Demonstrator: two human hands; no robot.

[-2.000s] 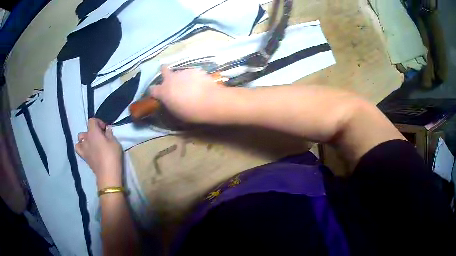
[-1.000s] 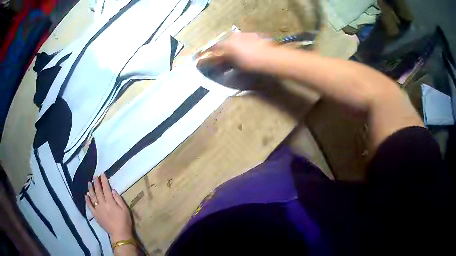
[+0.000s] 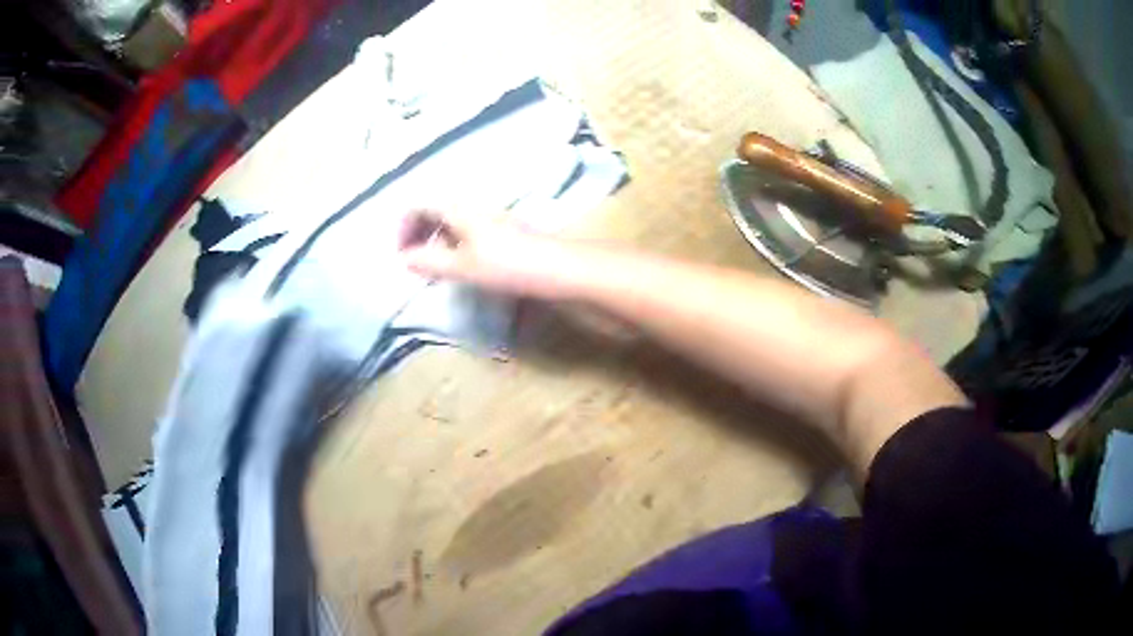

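Note:
A striped garment panel (image 3: 255,460), pale with a dark lengthwise stripe, lies at the left and hangs toward the bottom edge, partly blurred. Pale panels with dark stripes (image 3: 460,155) lie in a pile at the upper left. My right hand (image 3: 435,246) is over this pile, blurred, its fingers bent; whether it grips cloth cannot be told. My left hand is not in view. The iron (image 3: 808,230) rests at the upper right with its orange-brown handle (image 3: 820,180) free of any hand.
The light brown pressing board (image 3: 646,410) has a curved edge and dark stains. A pale green cloth (image 3: 870,99) and the iron's dark cord (image 3: 963,112) are at upper right. Red cloth (image 3: 230,62) and blue cloth (image 3: 155,199) lie beyond the board at left.
My right hand has let go of the iron, now at upper right, and moved left over the pile. The panel in front has moved to the left. My left hand has left the view.

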